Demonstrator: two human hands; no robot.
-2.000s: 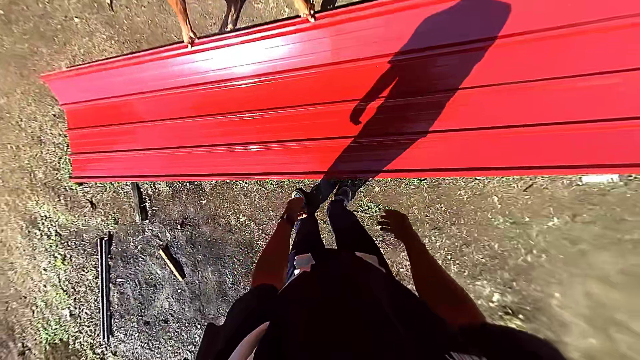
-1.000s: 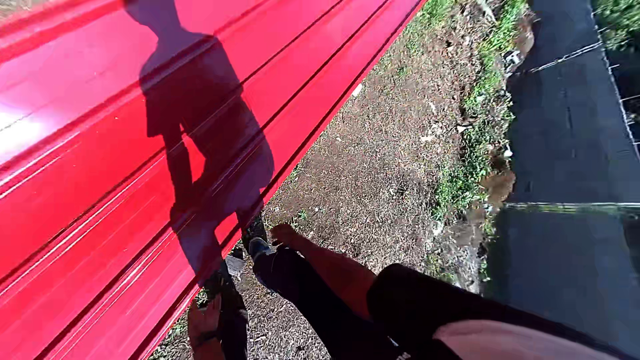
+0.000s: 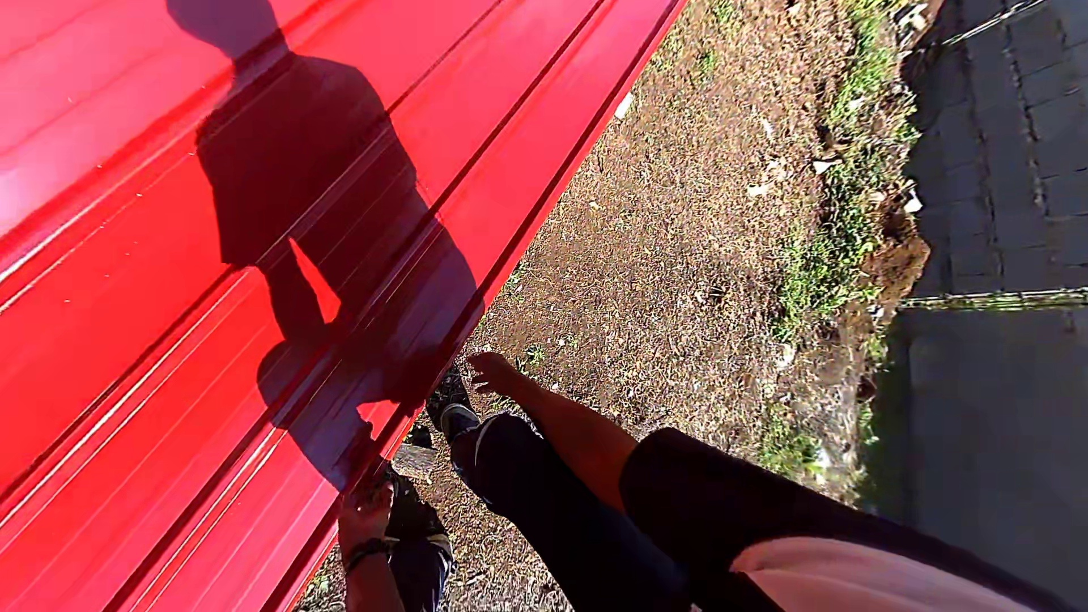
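A red ribbed metal sheet point(image 3: 195, 365) slants across the left half of the view, with my shadow falling over it. My left hand point(image 3: 365, 510), a dark band at its wrist, is at the sheet's lower edge; whether its fingers grip the edge cannot be told. Near the same edge, above my shoe point(image 3: 459, 418), my right hand point(image 3: 491, 372) hangs with fingers apart and holds nothing.
Dry ground with short grass point(image 3: 663, 280) lies to the right of the sheet. Beyond a rough, grassy edge with stones is a dark paved surface point(image 3: 986, 170), crossed by a pale strip point(image 3: 1003, 299). A wood piece point(image 3: 415, 461) lies by my feet.
The view has turned strongly, and the dark surface has come in at the right. My left hand, apart from the sheet two seconds ago, is now at its edge.
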